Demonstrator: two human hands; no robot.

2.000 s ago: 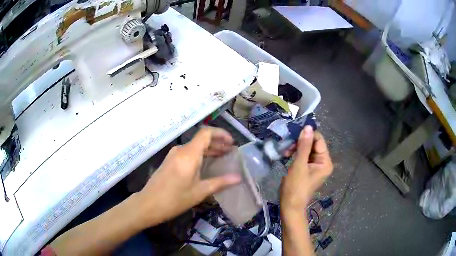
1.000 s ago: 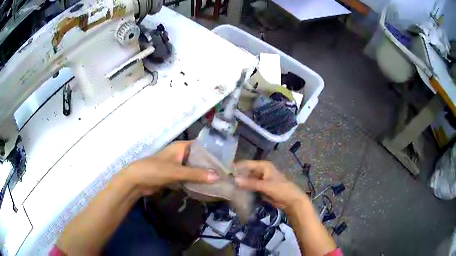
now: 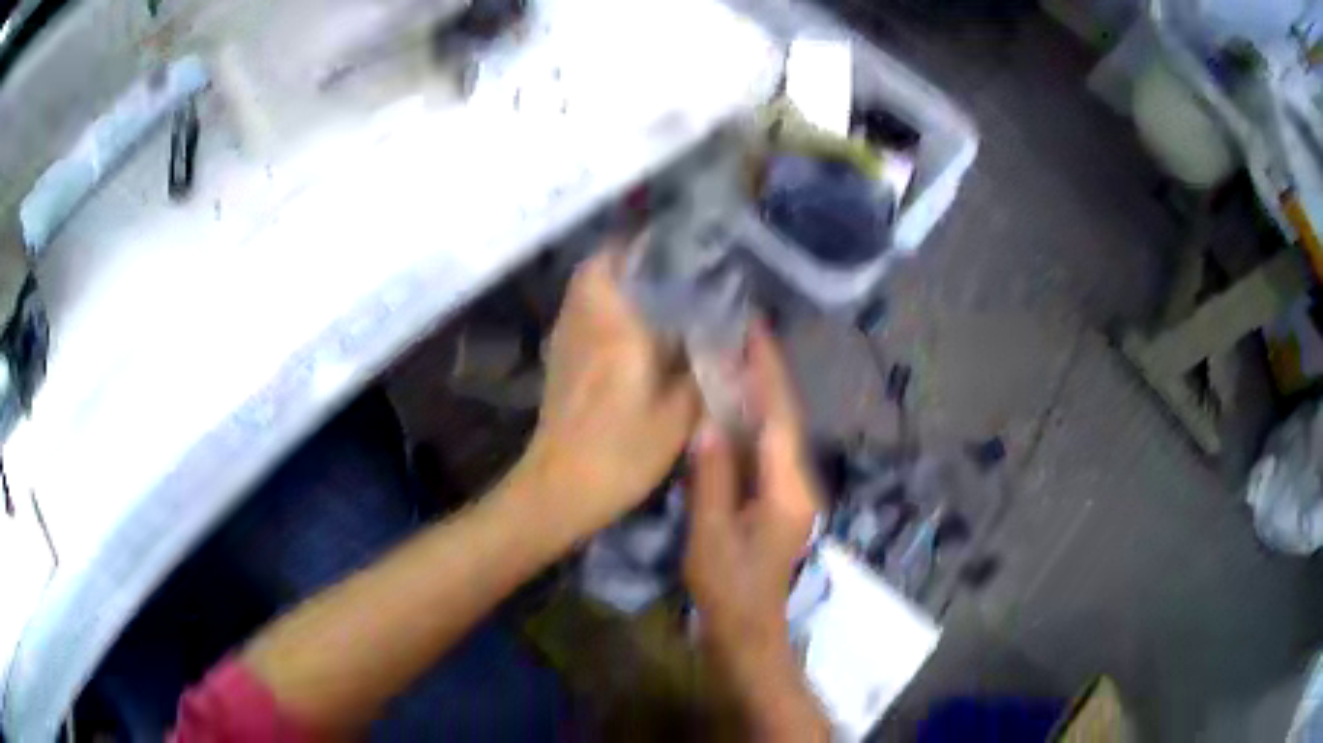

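The frame is blurred. A pale greyish bottle or cloth-wrapped bottle [image 3: 721, 366] is between my hands, beyond the table's front edge. My left hand [image 3: 617, 392] is closed around its left side, seen from the back. My right hand [image 3: 755, 486] is on its right and lower side, with fingers pointing up along it. Blurred grey material, perhaps its upper end or cloth, shows above my hands. Its spout cannot be made out, and my left fingertips are hidden.
The white machine table [image 3: 363, 276] curves along the left, with a small black tool [image 3: 183, 147] on it. A white scrap tub [image 3: 936, 203] stands beyond the table's edge. Floor scraps and a white flap [image 3: 868, 639] lie below my hands. Another table's leg is at right.
The view has tipped downward, so the machine head has mostly left the top. The clear bottle shape seen earlier is now blurred and more covered by my hands. The white flap below shows more.
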